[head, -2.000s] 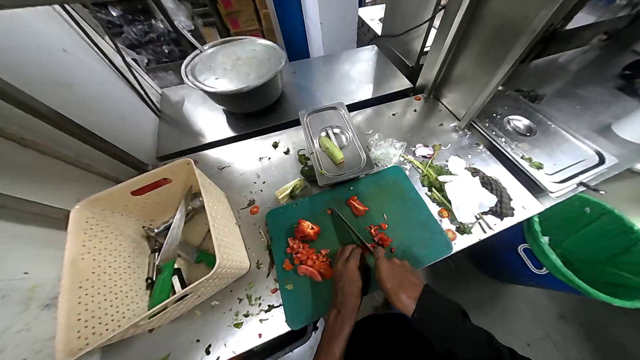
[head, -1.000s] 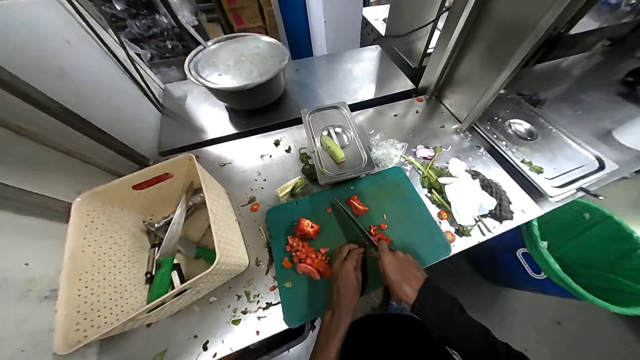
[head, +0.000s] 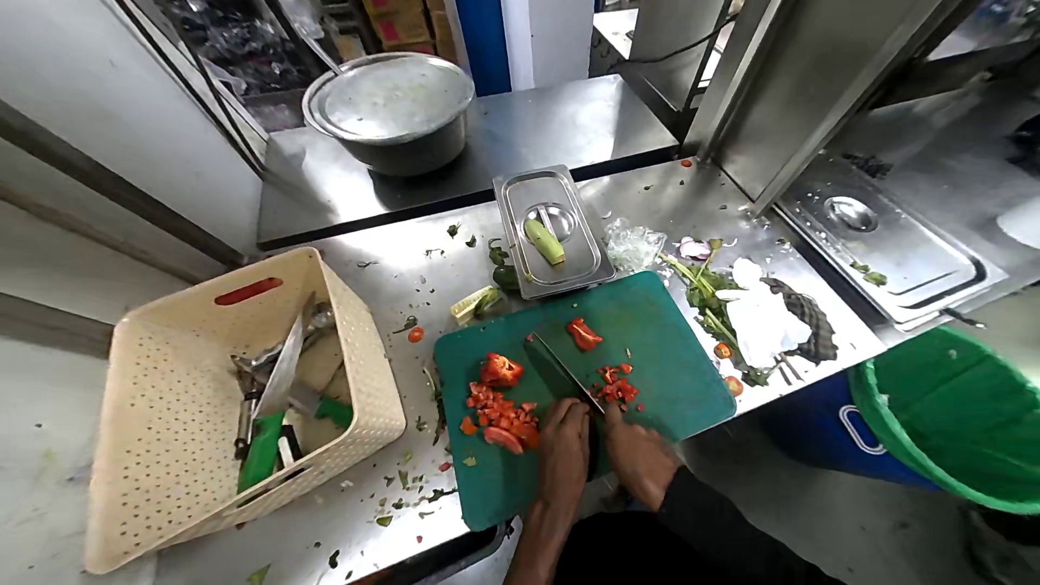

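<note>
My right hand [head: 638, 455] is closed around a kitchen knife [head: 565, 370], whose blade points up and to the left over the green cutting board [head: 674, 349]. Close beside the blade, on its left, my left hand [head: 565, 451] rests with bent fingers; what lies under its fingertips is hidden. Diced red pepper [head: 504, 413] and a larger red pepper piece [head: 501, 370] lie on the board's left part. To the right of the blade is a smaller heap of red bits [head: 619, 386], with a red pepper strip [head: 583, 334] above it.
A beige plastic basket [head: 374, 382] with knives stands left. Behind the board are a steel lid [head: 518, 236] bearing a green vegetable piece [head: 544, 241], and a covered pot [head: 390, 106]. Stems and a white crumpled item [head: 760, 321] lie right, near a green-lined bin [head: 959, 414].
Both hands stay at nearly the same place on the board. The knife's angle has shifted slightly, and the red bits to its right show more fully than one second ago.
</note>
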